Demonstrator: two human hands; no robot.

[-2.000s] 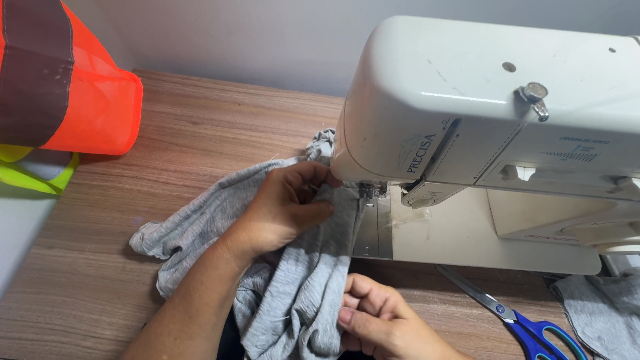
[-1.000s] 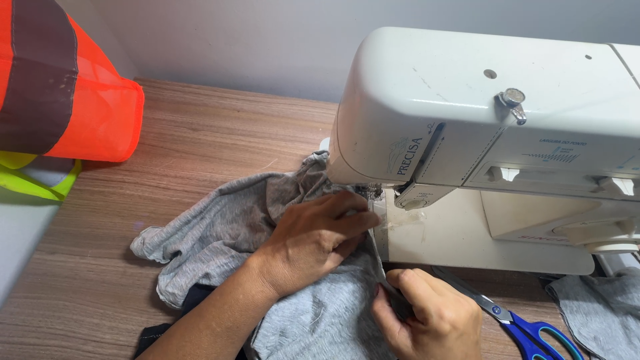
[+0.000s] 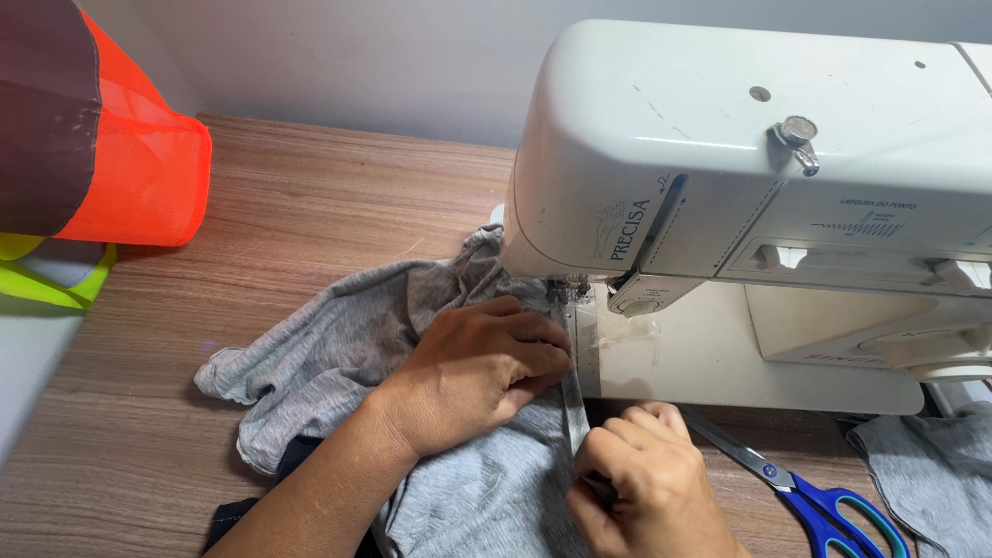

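A white Singer sewing machine (image 3: 666, 155) stands on a wooden table. Grey knit fabric (image 3: 480, 496) lies bunched at its left, its right edge running up to the presser foot (image 3: 559, 291). My left hand (image 3: 488, 364) rests on the cloth just below the foot, fingertips bent together at the folded edge. Lower down, my right hand (image 3: 651, 473) has its fingers curled around the near part of that edge, which runs as a narrow strip between both hands. The needle itself cannot be made out.
Blue-handled scissors (image 3: 783, 480) lie right of my right hand. Another grey fabric piece (image 3: 938, 465) is at the lower right. Orange cloth with a dark band (image 3: 147, 170) and yellow-green cloth (image 3: 54, 279) are at the left. Dark cloth (image 3: 232, 515) shows under my left forearm.
Two seconds ago my left hand was up beside the machine head; it now lies lower, on the cloth. My right hand has closed on the fabric edge, which is now drawn into a straight strip.
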